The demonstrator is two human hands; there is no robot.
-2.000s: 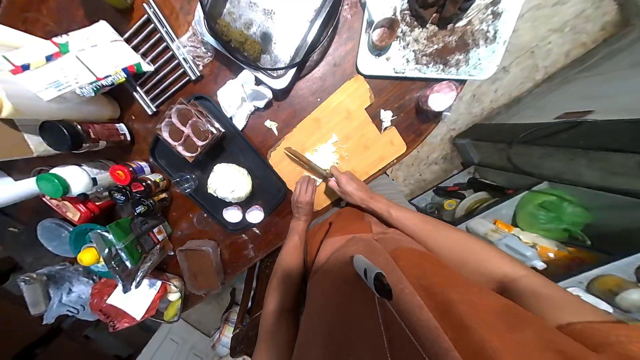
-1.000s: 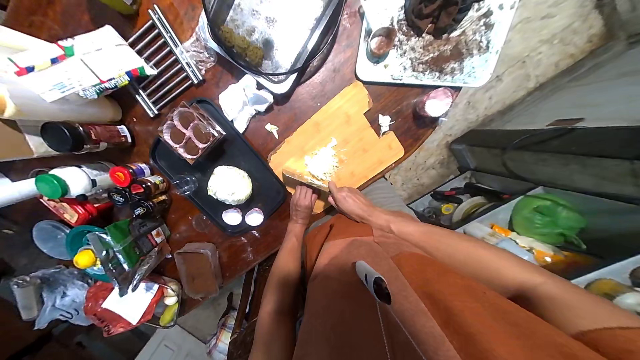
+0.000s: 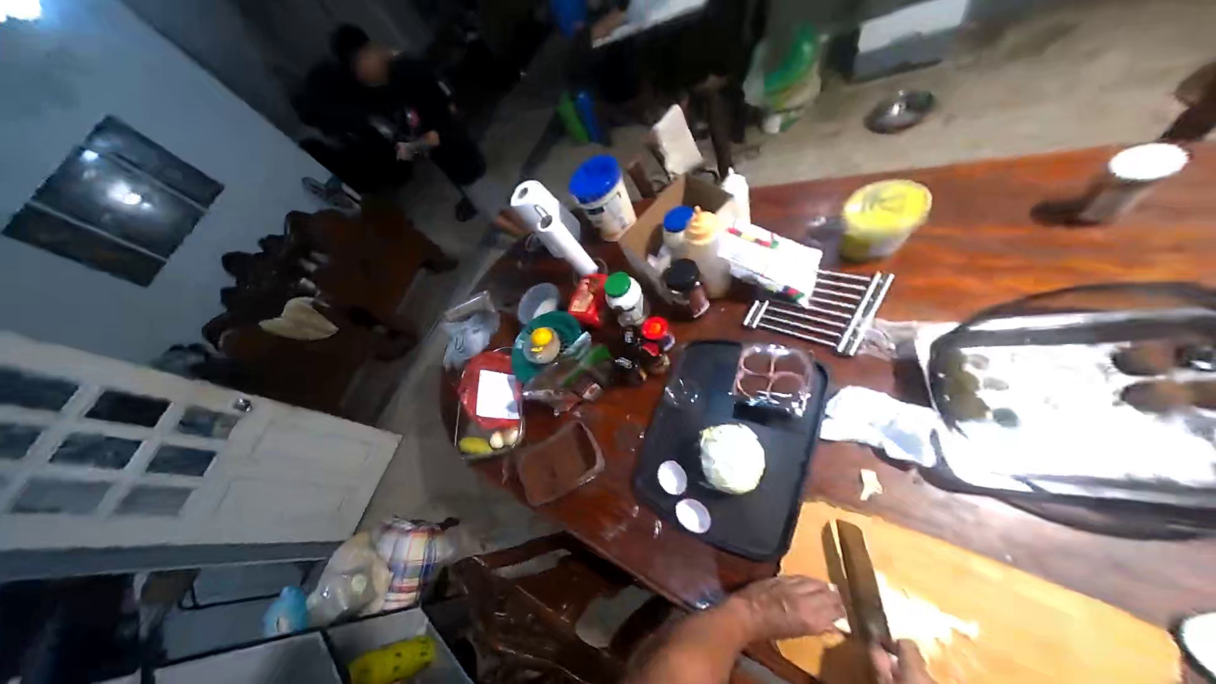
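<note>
Low in the view, a wooden cutting board [image 3: 1035, 589] bears a pile of finely chopped white food [image 3: 926, 617]. My right hand [image 3: 902, 663], partly cut off by the bottom edge, grips a knife [image 3: 863, 579] that lies across the board's left part. Beside the blade, my left hand [image 3: 793, 608] rests at the board's left edge with fingers bent, pressing a small pale piece. Left of the board is a black tray [image 3: 731, 532] with a round pale cabbage-like head [image 3: 731, 459], two small white cups [image 3: 693, 516] and a clear compartmented container [image 3: 774, 377].
Jars and bottles [image 3: 625, 299] crowd the table's far left part, near a metal rack [image 3: 826, 309]. A foil-lined pan [image 3: 1073, 418] and a crumpled white cloth [image 3: 879, 423] lie beyond the board. A chair [image 3: 532, 617] touches the near side. A seated person [image 3: 389, 104] is in the background.
The view has swung far to the left, showing the room. The knife stays in my right hand, with my left hand beside it.
</note>
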